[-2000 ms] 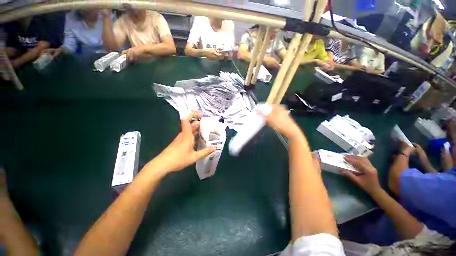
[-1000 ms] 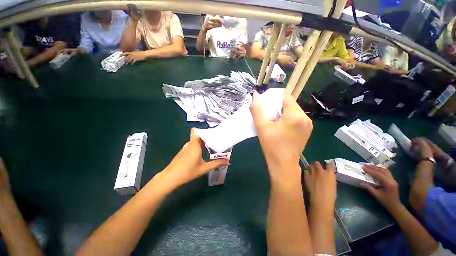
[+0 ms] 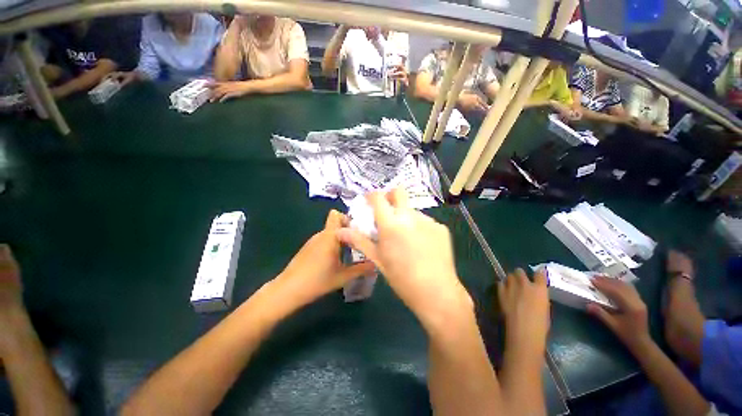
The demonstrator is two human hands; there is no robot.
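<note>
A long white carton (image 3: 360,286) stands out below my fingers, pointing toward me; its far end is hidden by my hands. My left hand (image 3: 325,253) grips this carton from the left, thumb across its top. My right hand (image 3: 399,244) is at the carton's far end, with its fingers on a white folded leaflet (image 3: 361,218) that shows between both hands. Whether the leaflet is inside the carton is hidden. Another closed white carton (image 3: 218,262) lies on the green table to the left.
A heap of printed leaflets (image 3: 366,162) lies beyond my hands. Pale posts (image 3: 506,122) stand right of it. A neighbour's hands hold a carton (image 3: 573,284) at the right, near several stacked cartons (image 3: 600,237). People sit along the far side.
My right hand has come down and left to the carton with the leaflet, which was spread out between my hands a second ago. My left hand stays at the carton.
</note>
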